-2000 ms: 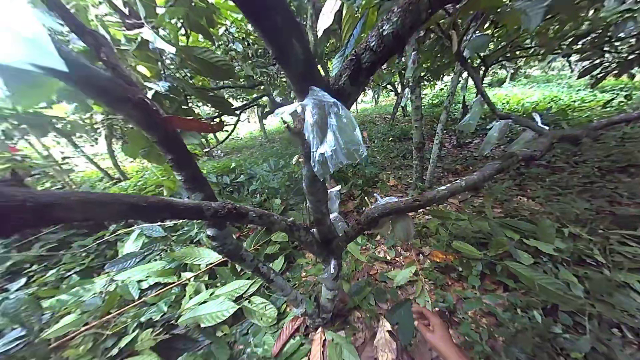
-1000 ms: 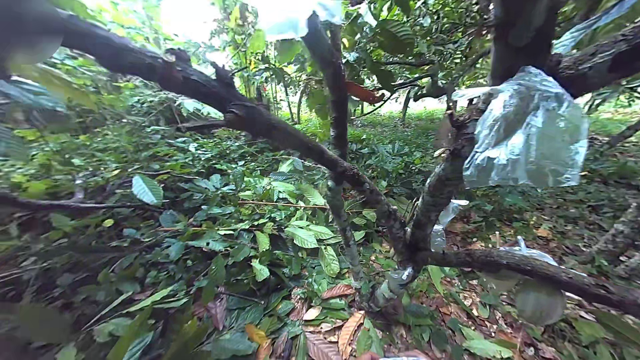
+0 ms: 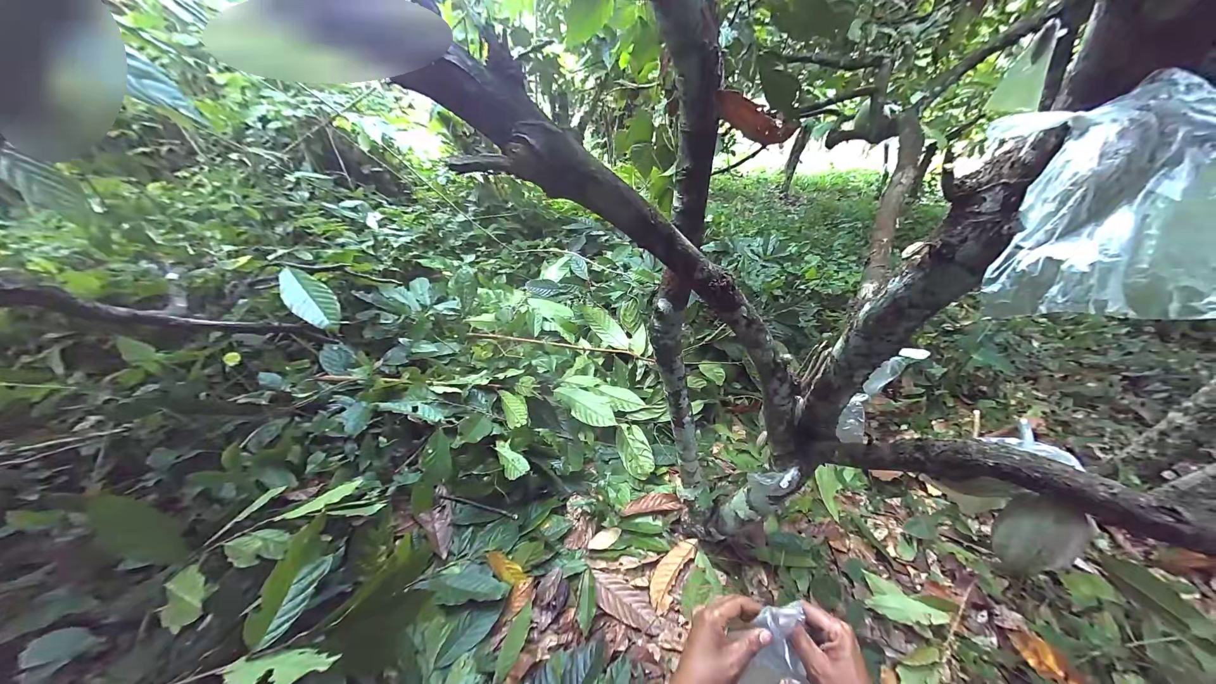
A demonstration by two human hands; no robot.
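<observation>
At the bottom edge, my left hand (image 3: 718, 640) and my right hand (image 3: 830, 644) pinch a clear plastic bag (image 3: 781, 629) between them, its lower part cut off by the frame. Above them stands a forked tree trunk (image 3: 793, 427) with several branches. A large clear plastic bag (image 3: 1121, 209) hangs on the right branch. Strips of clear plastic (image 3: 852, 418) are wrapped near the fork. A bag-covered, rounded thing (image 3: 1043, 534) hangs under the low right branch.
A thick dark branch (image 3: 608, 190) slants from the fork to the upper left. Behind it rises a thinner stem (image 3: 673, 380). Leafy undergrowth (image 3: 399, 380) fills the left, and dry brown leaves (image 3: 622, 598) lie on the ground. Blurred shapes cover the upper left corner.
The view has swung left and nearer the tree. Two seconds ago one hand showed at the lower right beside a leaf; now both hands are together on a plastic bag.
</observation>
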